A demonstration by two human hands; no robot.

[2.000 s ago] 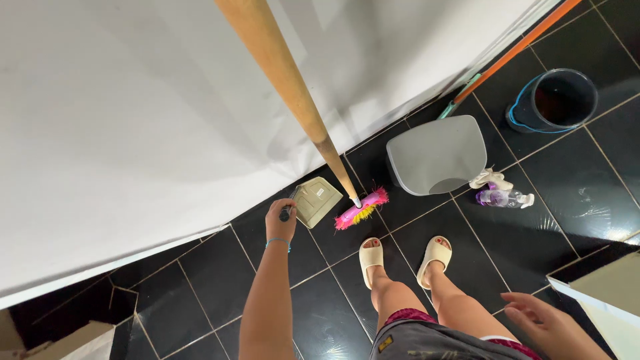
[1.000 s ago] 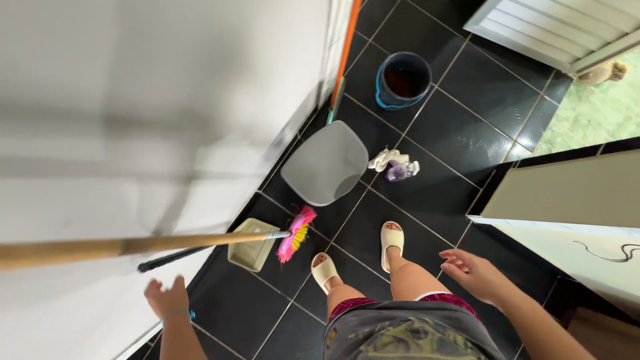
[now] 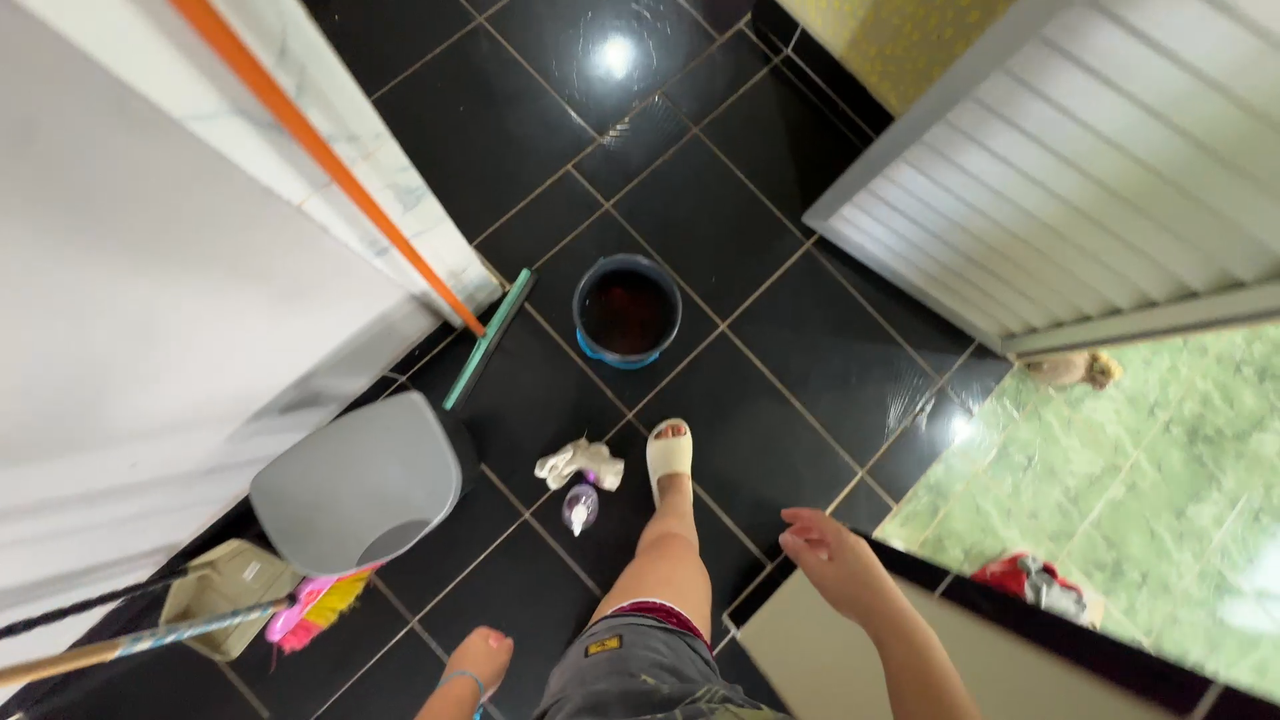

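My left hand [image 3: 482, 660] hangs low over the dark tiles with its fingers curled, nothing seen in it. My right hand [image 3: 825, 560] is held out above the pale cabinet top, empty, fingers loosely bent. Ahead of my foot stands a bucket [image 3: 628, 308] of dark liquid with a blue handle. A white cloth [image 3: 580, 464] and a purple plastic bottle [image 3: 580, 508] lie on the floor between my hands. Left of the bucket, a floor squeegee [image 3: 490, 340] with an orange pole leans on the wall. A pink and yellow broom [image 3: 320, 606] touches the dustpan [image 3: 225, 598].
A grey lidded bin [image 3: 360, 485] stands by the left wall. The pale cabinet [image 3: 860, 640] borders the right side. A slatted white door [image 3: 1060, 180] stands at upper right, beside green flooring [image 3: 1180, 450] that holds a red and grey cloth [image 3: 1035, 585].
My left hand, earlier at the dustpan's handle, is now apart from it. The broom and dustpan stand against the wall behind the bin. The view has shifted forward toward the bucket.
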